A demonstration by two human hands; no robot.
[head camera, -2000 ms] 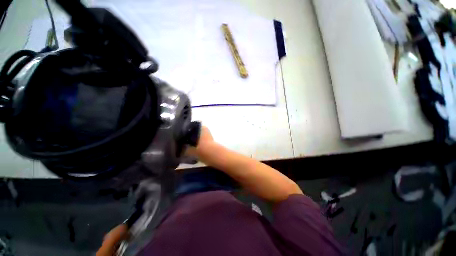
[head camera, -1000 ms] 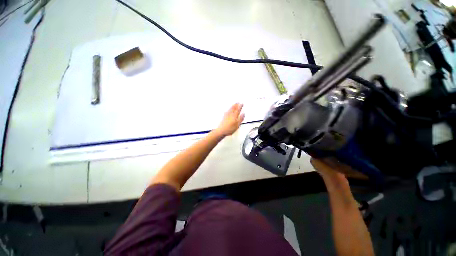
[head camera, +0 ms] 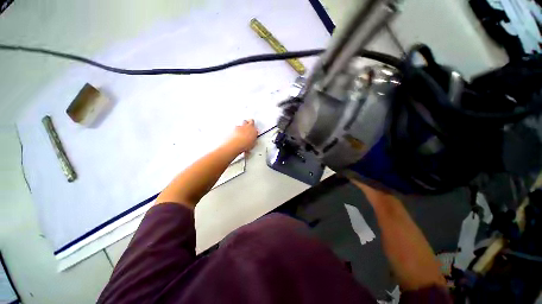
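Observation:
The blue and silver cutting machine (head camera: 356, 119) fills the right centre, its base plate (head camera: 300, 169) at the near edge of the fabric lay. The white-topped lay (head camera: 160, 113) shows a navy edge along its near side. My left hand (head camera: 245, 135) lies on the lay's near edge, left of the machine, fingers towards it; whether it grips cloth is unclear. My right forearm reaches up under the motor, which hides my right hand. Two bar weights lie on the lay, one at the left (head camera: 59, 148), one at the top (head camera: 277, 46). A block weight (head camera: 88, 105) lies near the left bar.
The black power cable (head camera: 160, 71) crosses above the lay to the machine. The pale table edge (head camera: 267, 199) runs diagonally in front of me. White scraps (head camera: 359, 222) lie on the dark floor. Dark and white pieces (head camera: 523, 29) are at the upper right.
The machine first swung from the left to the right side, uncovering the lay. Since then the view has turned, and the base plate now sits against the lay edge. My left hand stays beside it.

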